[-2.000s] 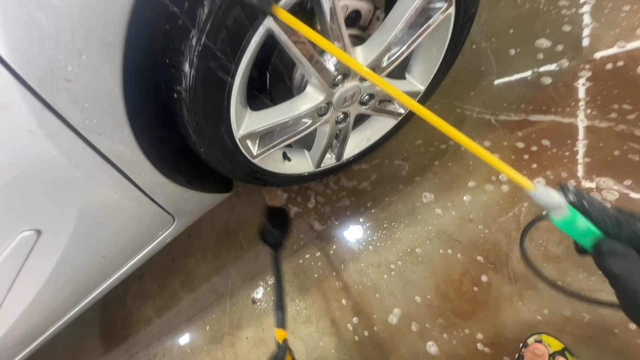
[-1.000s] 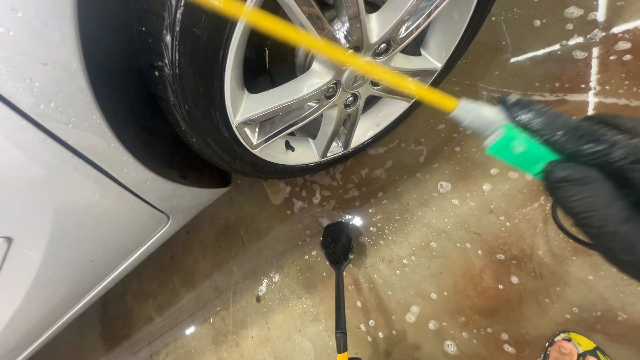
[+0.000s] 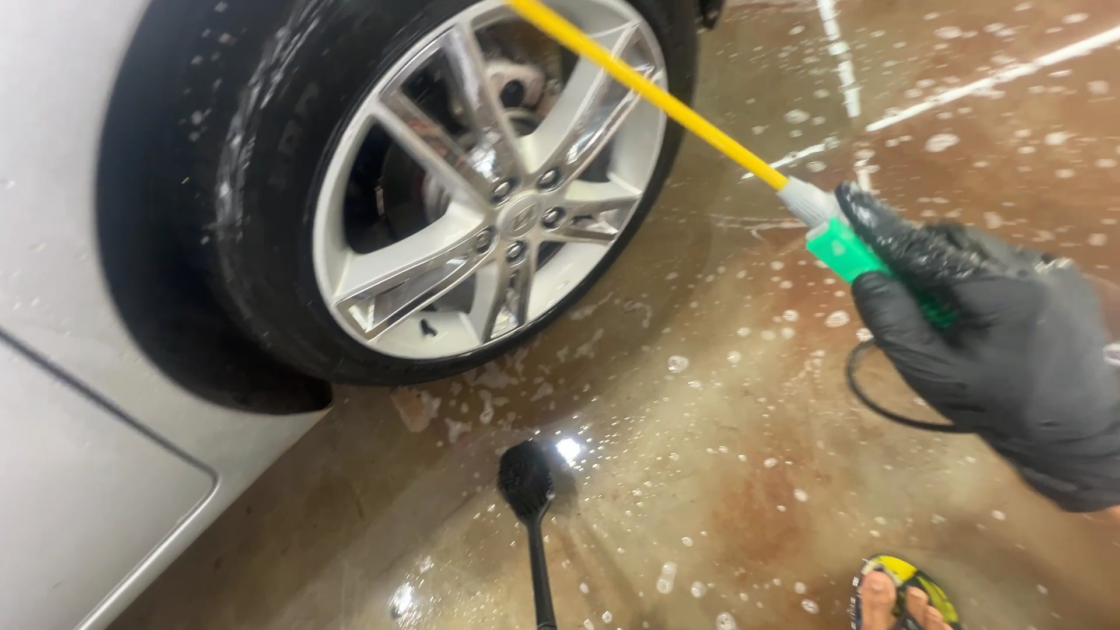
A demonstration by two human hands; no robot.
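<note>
My right hand [image 3: 989,341], in a black glove, is closed on the green handle [image 3: 844,249] of a yellow-shafted tool [image 3: 665,101]. Its shaft slants up and left across the car wheel, and its far end lies outside the view. A black cord loops below the hand. The wheel [image 3: 516,214] has silver spokes and a black tyre [image 3: 271,201]. Below it is a black-bristled brush [image 3: 525,481] with a black handle [image 3: 540,577] running down out of view; what holds it does not show. My left hand is not visible.
The silver car body [image 3: 105,490] fills the left side. Foam spots and water lie on the brown floor [image 3: 682,490], which has white lines [image 3: 989,79] at the upper right. A foot in a yellow and black sandal [image 3: 941,595] shows at the bottom right.
The brush head has moved right relative to the wheel since the earliest frame. My right hand has stayed closed on the green handle throughout.
</note>
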